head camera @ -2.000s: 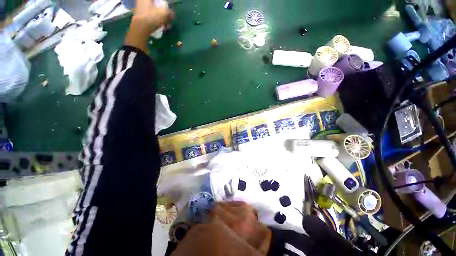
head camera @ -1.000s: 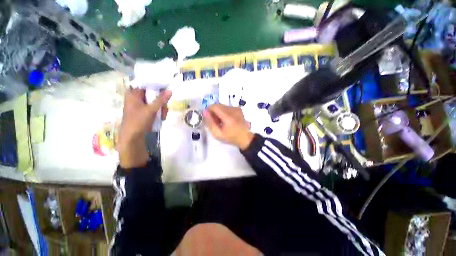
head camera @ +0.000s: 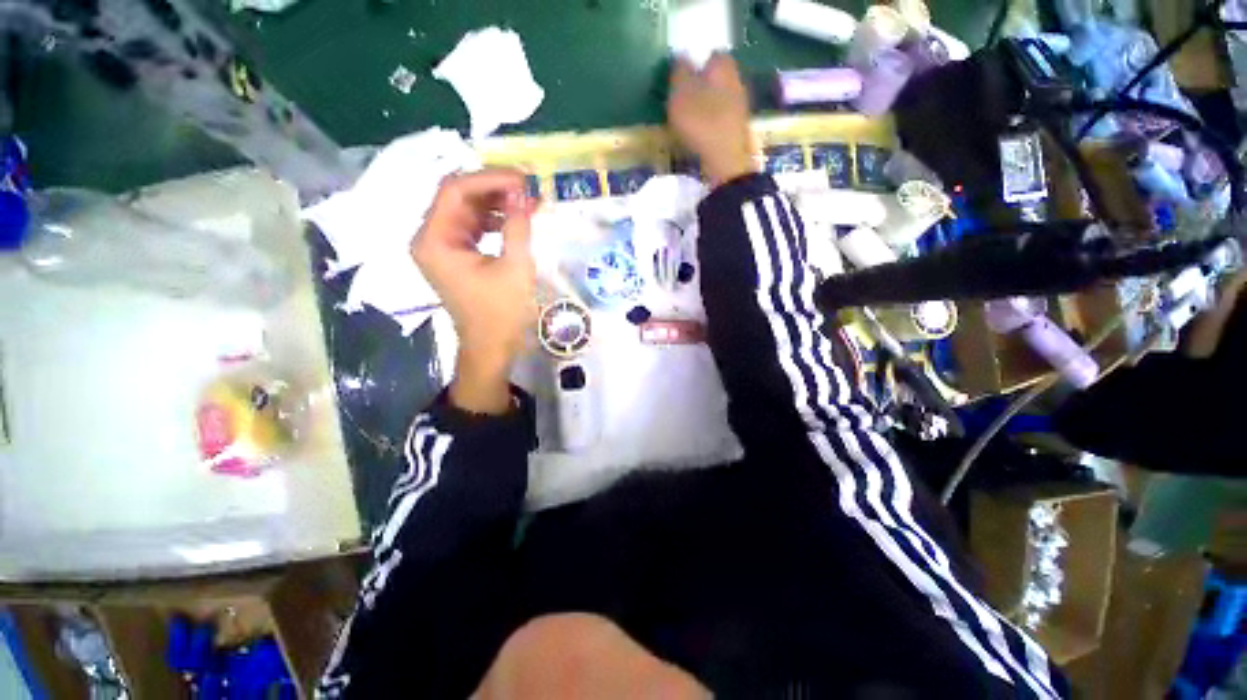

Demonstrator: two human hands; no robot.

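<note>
A white handheld fan [head camera: 579, 419] lies on the white sheet [head camera: 643, 397], its round grille away from me and a small black window on its handle. My left hand [head camera: 479, 267] is raised left of the fan with curled fingers; whether it holds anything small is unclear. My right hand [head camera: 711, 123] reaches over the green surface, its fingers at a bright white object [head camera: 700, 30], blurred and overexposed. A light-blue round grille [head camera: 614, 274], dark squares and a reddish flat piece [head camera: 670, 332] lie beside the fan.
Crumpled white cloth [head camera: 390, 226] lies behind my left hand. A pale tray [head camera: 123, 410] with a yellow and pink item is left. A black arm [head camera: 985, 274] crosses the right side, near fans and tools. Another person's dark sleeve [head camera: 1162, 410] shows far right.
My right hand has moved from beside the fan out to the green surface, at a white object. My left hand has moved away from the white cloth. The reddish piece now shows.
</note>
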